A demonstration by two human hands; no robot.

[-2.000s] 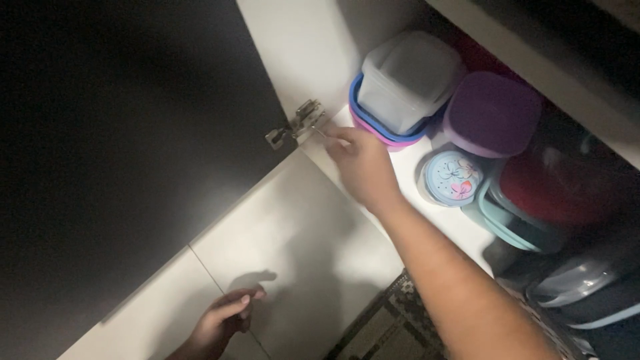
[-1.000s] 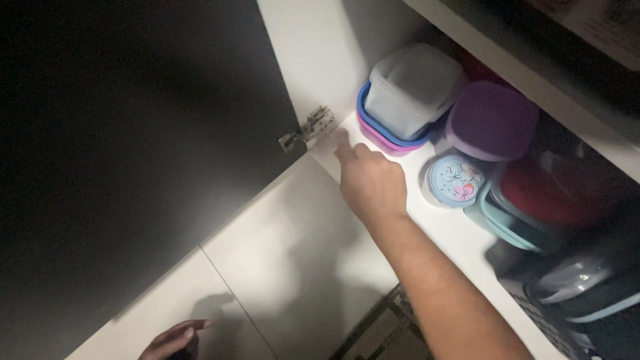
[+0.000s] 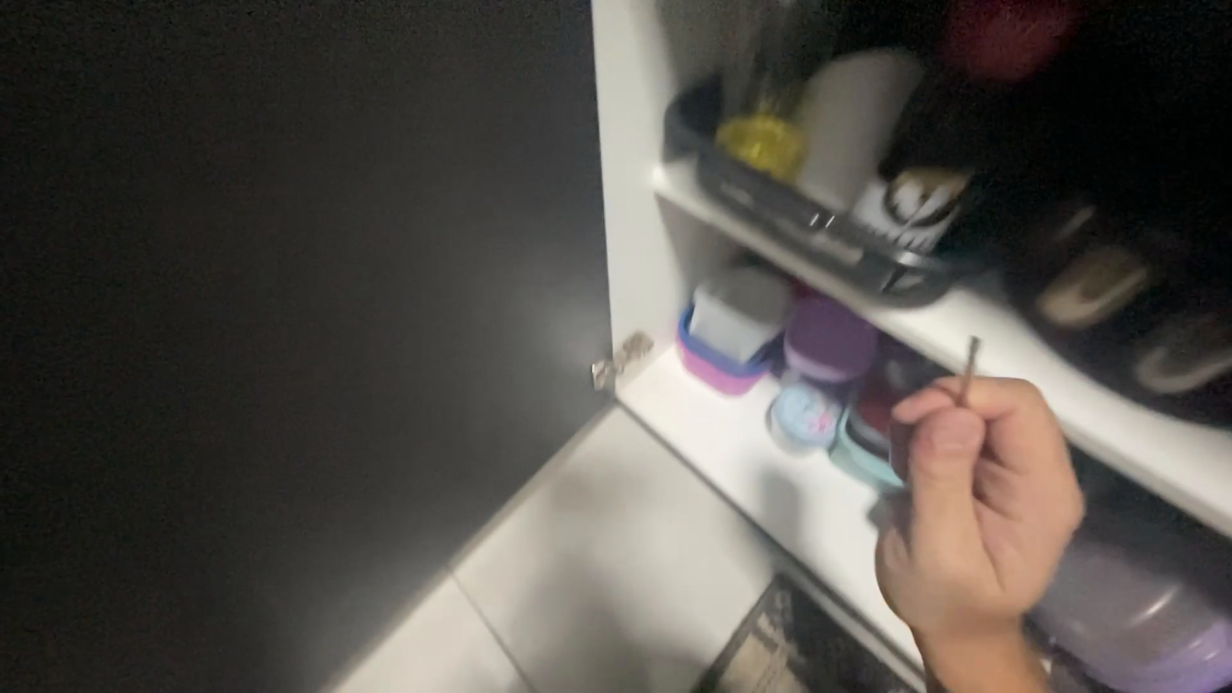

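My right hand (image 3: 982, 510) is raised in front of the cabinet shelves, a small screw (image 3: 970, 366) pinched upright between thumb and fingertips. Lower left of it, a metal cabinet hinge (image 3: 621, 359) joins the dark door (image 3: 308, 337) to the white side panel (image 3: 640, 231). On the bottom shelf beside the hinge sits a clear container (image 3: 736, 313) in blue and pink tubs (image 3: 717, 371). Near them are a purple-lidded container (image 3: 830, 337) and a round light-blue-lidded jar (image 3: 804, 416). My left hand is out of view.
The upper shelf (image 3: 770, 236) carries a dark tray (image 3: 804, 226), a yellow item (image 3: 762, 144) and a patterned mug or can (image 3: 910, 207), all blurred. A purple-based clear container (image 3: 1145, 616) stands at lower right. Below are floor tiles (image 3: 577, 539) and a dark patterned mat (image 3: 789, 645).
My right hand has left the hinge and moved right and up, with a screw now visible in its fingertips. My left hand has gone out of view. The view has shifted to show the upper shelf.
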